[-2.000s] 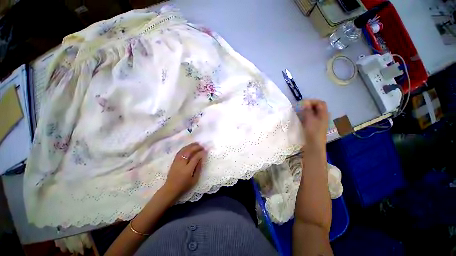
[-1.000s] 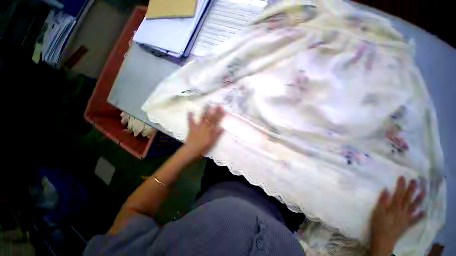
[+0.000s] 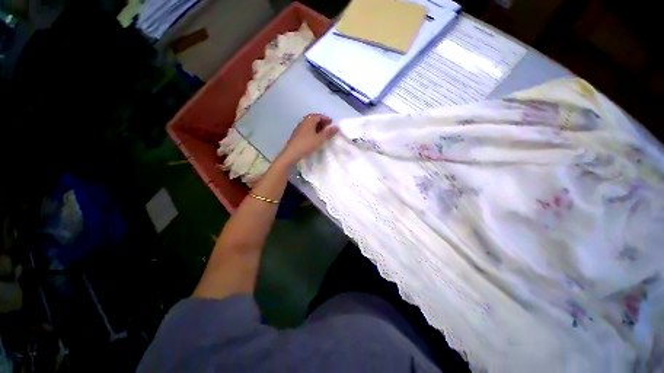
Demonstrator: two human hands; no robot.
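Observation:
A cream dress (image 3: 510, 211) with pink and purple flowers lies spread over the table, its gathered skirt toward me. Its scalloped eyelet hem (image 3: 378, 255) hangs along the table's near edge. My left hand (image 3: 311, 137) is at the far left corner of the hem, fingers bent, with the cloth pinched at the fingertips. My right hand is out of the picture. The snips are not in view.
A clipboard with white papers (image 3: 349, 67) and a yellow pad (image 3: 382, 23) lies at the back left of the table (image 3: 280, 109), beside a printed sheet (image 3: 459, 67). A red crate (image 3: 207, 124) with cream garments (image 3: 247, 156) stands below left.
The view has swung left. My left hand has gone from lying flat on the skirt to pinching the hem's left corner. My right hand has left the picture.

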